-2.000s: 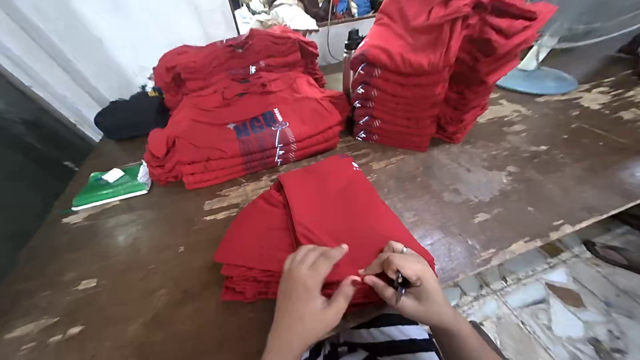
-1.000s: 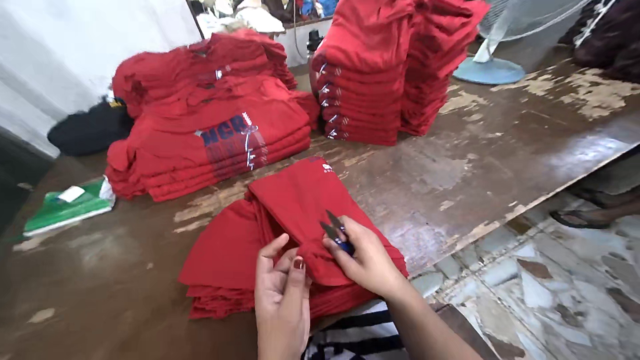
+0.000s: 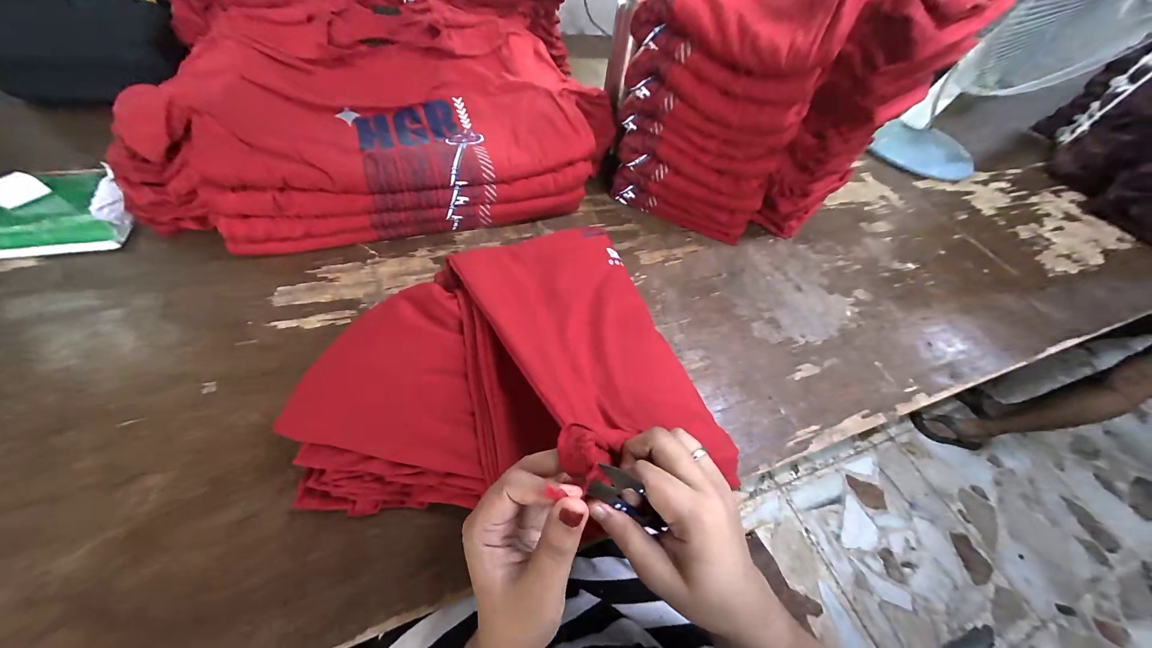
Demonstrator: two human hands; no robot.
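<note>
My right hand [image 3: 684, 513] holds small dark thread snips [image 3: 623, 493], blades pointing left at a bunched edge of red fabric. My left hand [image 3: 526, 540] pinches a small red bit, thread or fabric, between thumb and finger just left of the blades. Under both hands lies a pile of folded red garments [image 3: 387, 387]; the top piece [image 3: 576, 333] is folded lengthwise and bears a small white print near its far end. The palm of my right hand and the snips' handle are partly hidden.
Folded red printed shirts [image 3: 378, 162] lie at the back left, beside a green packet [image 3: 58, 216]. A tall red stack [image 3: 720, 126] and a fan base [image 3: 922, 148] stand at the back right of the worn wooden table [image 3: 135, 405]. Another person's sandalled foot [image 3: 954, 427] shows at right.
The snips, pointing up and away from the fabric a second ago, now have their blades at its bunched edge. My hands have come closer together. The view has moved closer to the pile.
</note>
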